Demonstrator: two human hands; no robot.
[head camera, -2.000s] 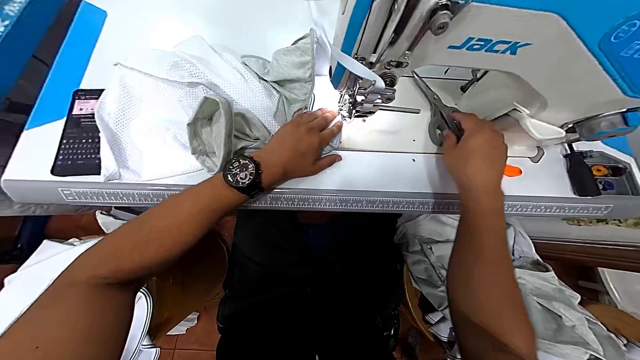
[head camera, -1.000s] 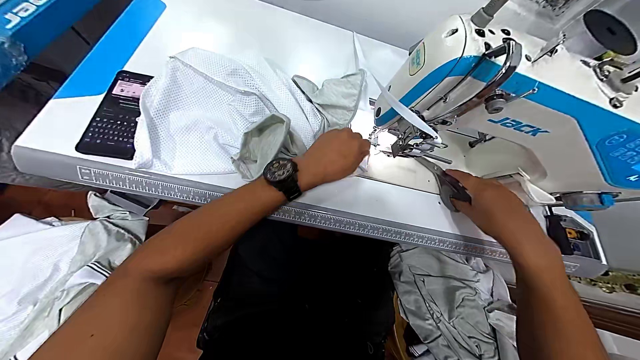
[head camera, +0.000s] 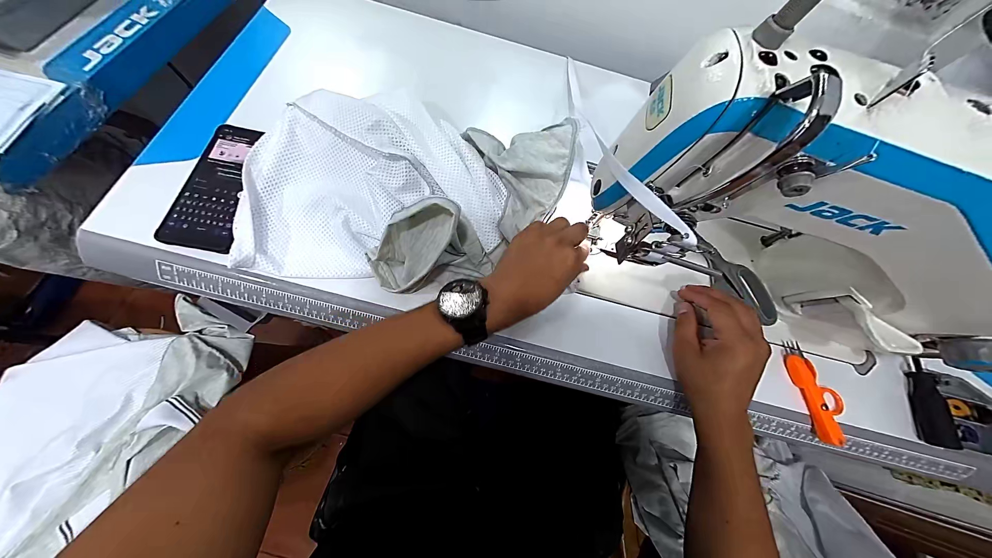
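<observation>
My left hand (head camera: 540, 267), with a black watch on its wrist, rests at the grey edge of a white mesh garment (head camera: 333, 186), just left of the needle area of a Jack sewing machine (head camera: 837, 186). Its fingertips are partly hidden, so I cannot tell whether they pinch cloth. Fingers curled, my right hand (head camera: 721, 341) is over the table's front part with nothing seen in it. Right behind it, dark-handled scissors (head camera: 740, 285) lie on the machine bed, their blades partly hidden under the presser parts. A white tape (head camera: 620, 167) hangs down to the needle area.
An orange thread snipper (head camera: 814, 395) lies right of my right hand. A phone (head camera: 208, 190) lies left of the garment. The table's front edge carries a ruler strip (head camera: 573, 375). More garments (head camera: 101, 403) hang below at left, and grey cloth (head camera: 659, 465) below at right.
My right hand has let go of the scissors, which it held one second ago, and now sits in front of them. My left hand stays near the needle area. The view has shifted.
</observation>
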